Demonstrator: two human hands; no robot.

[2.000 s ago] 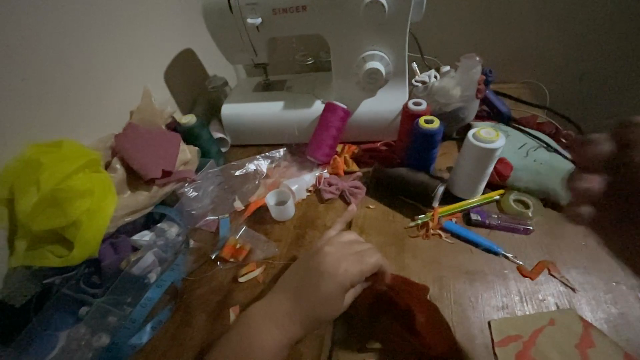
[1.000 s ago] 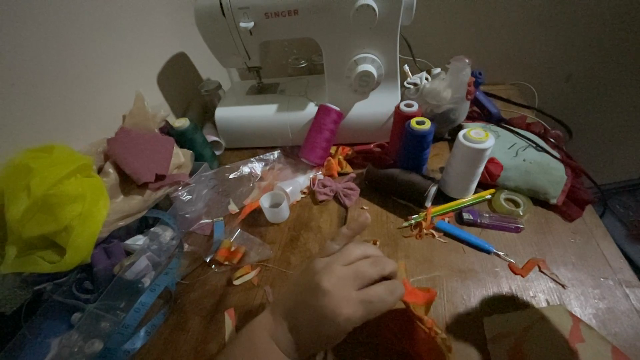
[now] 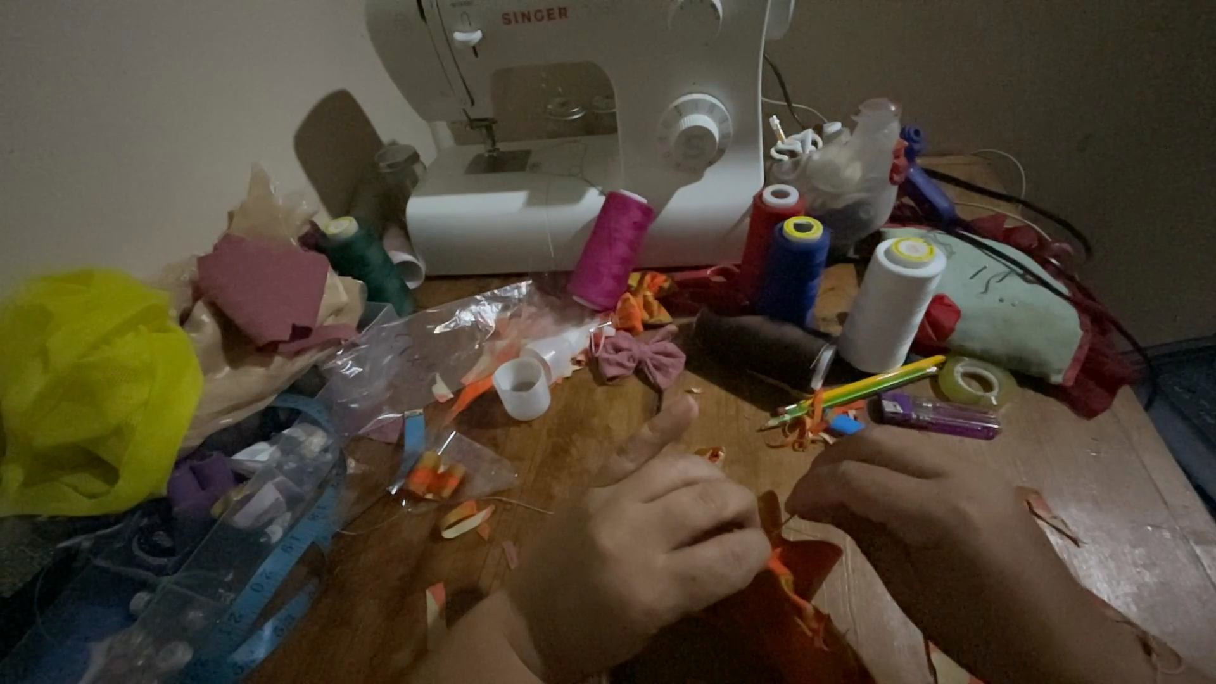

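My left hand [image 3: 665,541] grips the edge of an orange and red patterned fabric [image 3: 803,589] low in the middle, its index finger stretched out. Close on the right, my right hand [image 3: 912,503] pinches at the fabric's upper edge; a thin dark line shows at its fingertips, too small to name. Beyond the left hand lies a pink fabric bow [image 3: 641,358], with an orange patterned bow [image 3: 643,302] behind it. Green and yellow pencils [image 3: 855,391] and a purple lighter [image 3: 940,416] lie just past the right hand, which hides most of a blue-handled tool [image 3: 845,424].
A white Singer sewing machine [image 3: 579,218] stands at the back. Magenta [image 3: 611,249], blue [image 3: 794,275] and white [image 3: 893,304] thread cones stand before it. Yellow netting [image 3: 95,389], a clear plastic box [image 3: 228,541] and a blue measuring tape [image 3: 275,560] crowd the left. Clear tape [image 3: 976,382] lies right.
My right hand, raised at the right edge two seconds ago and out of view one second ago, is now at the fabric beside my left hand. My left hand keeps its hold on the fabric.
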